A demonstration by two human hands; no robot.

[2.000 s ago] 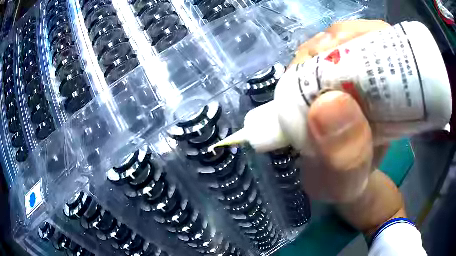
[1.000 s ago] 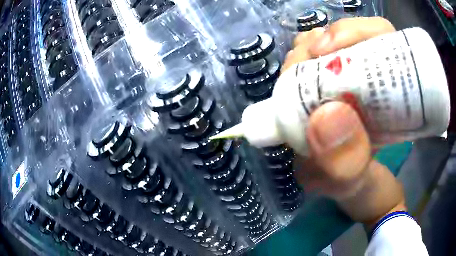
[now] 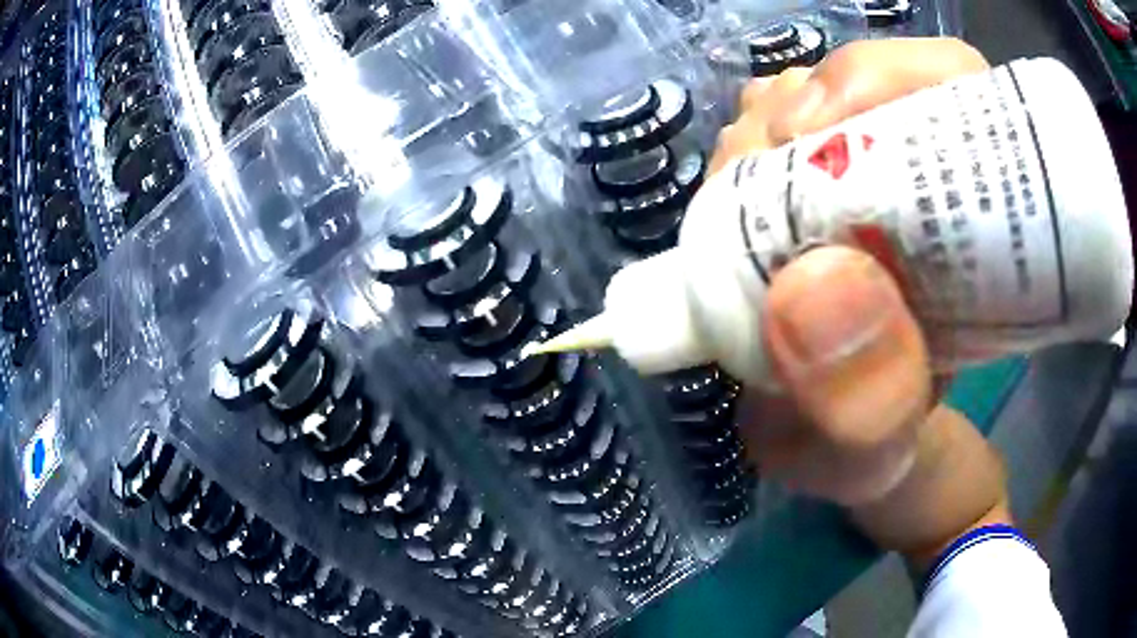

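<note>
My right hand [image 3: 860,361] is shut around a white glue bottle [image 3: 960,224] with a printed label and a red diamond mark. The bottle lies nearly level, pointing left. Its pale yellowish nozzle tip [image 3: 574,337] is at the black round parts [image 3: 486,318] in a middle row, near the third or fourth part from the row's upper end. Whether it touches them, I cannot tell. The parts stand in overlapping rows in a clear tray [image 3: 281,218]. My left hand is not in view.
More rows of black parts fill the tray's upper left, with strong glare on the ridges. A small sticker [image 3: 41,449] with a blue dot is at the far left. A teal-green mat [image 3: 773,580] shows below the tray, with grey floor at lower right.
The tray and its parts have shifted up and left in the view, and the nozzle tip now points further down the same row. My right hand keeps its hold on the bottle.
</note>
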